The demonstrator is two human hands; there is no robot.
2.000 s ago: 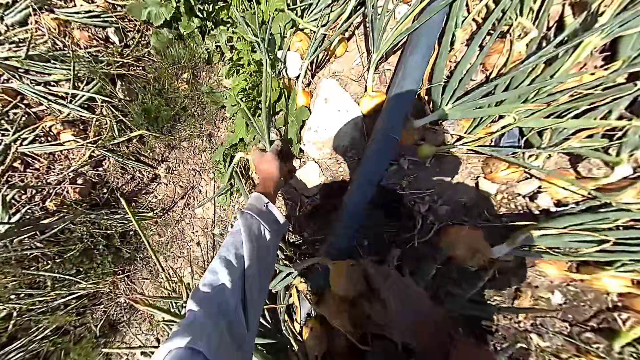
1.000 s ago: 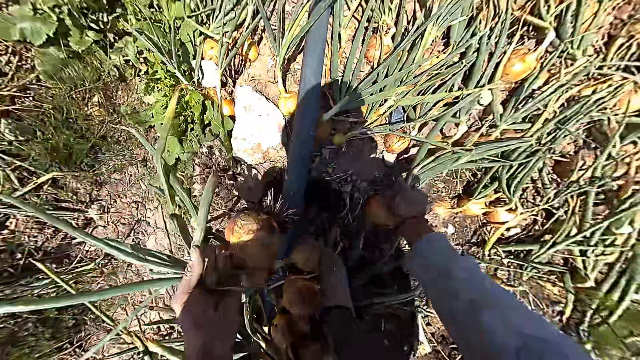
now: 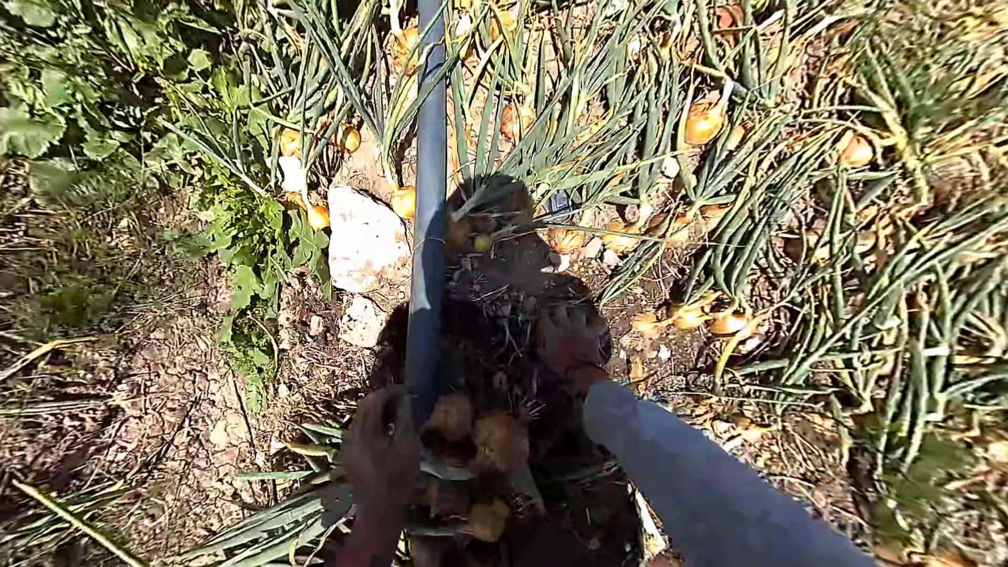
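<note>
My left hand (image 3: 382, 449) is in shadow at the bottom centre, beside the lower end of a grey pipe (image 3: 429, 197). Just right of it lies a bunch of onions (image 3: 500, 442), with green tops (image 3: 272, 528) spread out to the left. Whether its fingers grip the bunch is too dark to tell. My right hand (image 3: 573, 346), in a light grey sleeve, is over the shaded soil to the right of the pipe. Its fingers look spread, and nothing shows in them.
A large pale stone (image 3: 366, 236) lies left of the pipe, a smaller one (image 3: 362, 321) below it. Onion plants with long green leaves (image 3: 740, 197) and bulbs (image 3: 703, 124) cover the right side. Leafy weeds (image 3: 236, 228) grow at the left.
A second ago my left hand held an onion with its stalk left of the pipe; it is now beside the bunch. An onion at my right hand no longer shows there.
</note>
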